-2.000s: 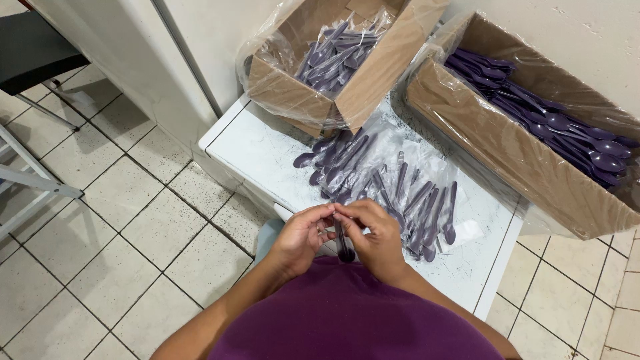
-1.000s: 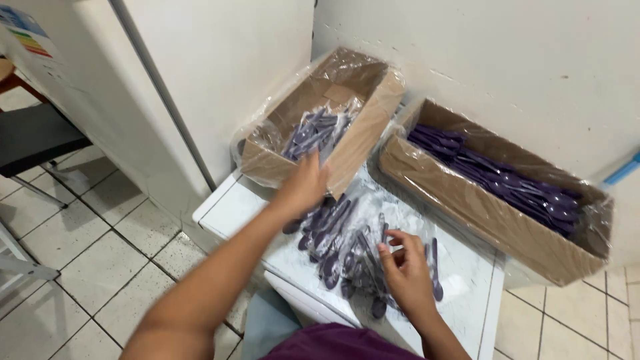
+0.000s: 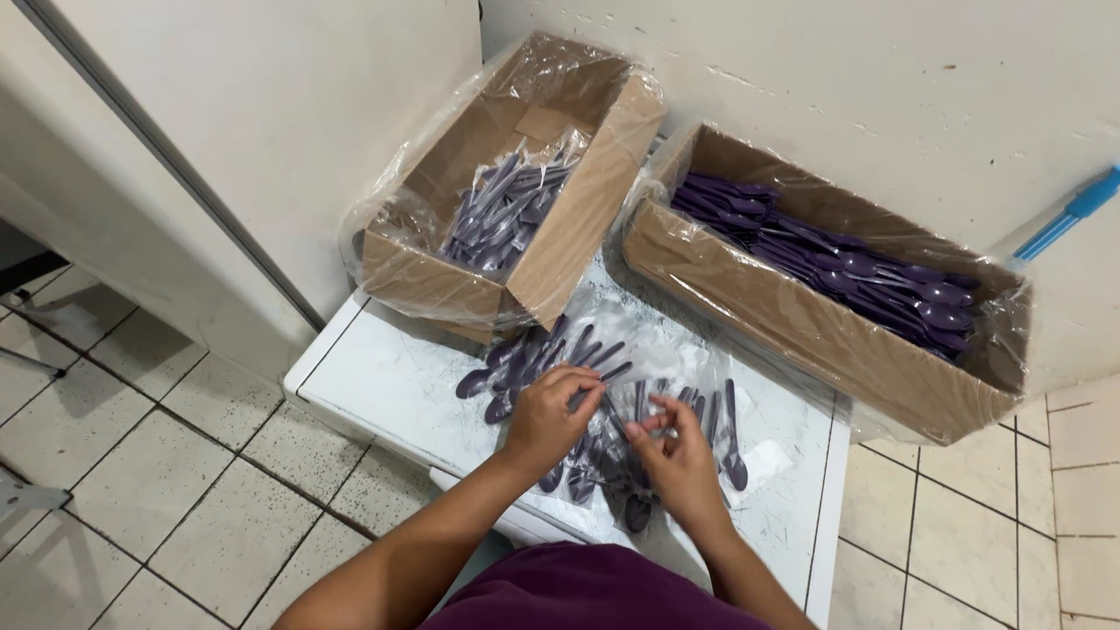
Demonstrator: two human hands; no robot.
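Note:
My left hand (image 3: 553, 415) pinches the handle of a purple plastic spoon over the pile on the white surface. Just right of it, my right hand (image 3: 678, 451) has its fingers curled beside a purple spoon (image 3: 637, 512) whose bowl points toward me; whether it grips that spoon I cannot tell. Loose purple spoons (image 3: 473, 382) and clear plastic sleeves (image 3: 674, 350) lie around both hands. The left cardboard box (image 3: 560, 254), wrapped in clear film, holds spoons in clear sleeves (image 3: 512, 206). The right box (image 3: 787, 319) holds bare purple spoons (image 3: 853, 262).
The boxes stand against the wall (image 3: 831, 79) on a white appliance-like top (image 3: 367, 367). A tall white cabinet or fridge (image 3: 262, 105) rises at the left. A blue-handled stick (image 3: 1063, 214) leans at the right. Tiled floor (image 3: 227, 499) shows on both sides.
My left hand has come back from the left box to the spoon pile, near my right hand. Two seconds ago both hands were together at a spoon close to my body.

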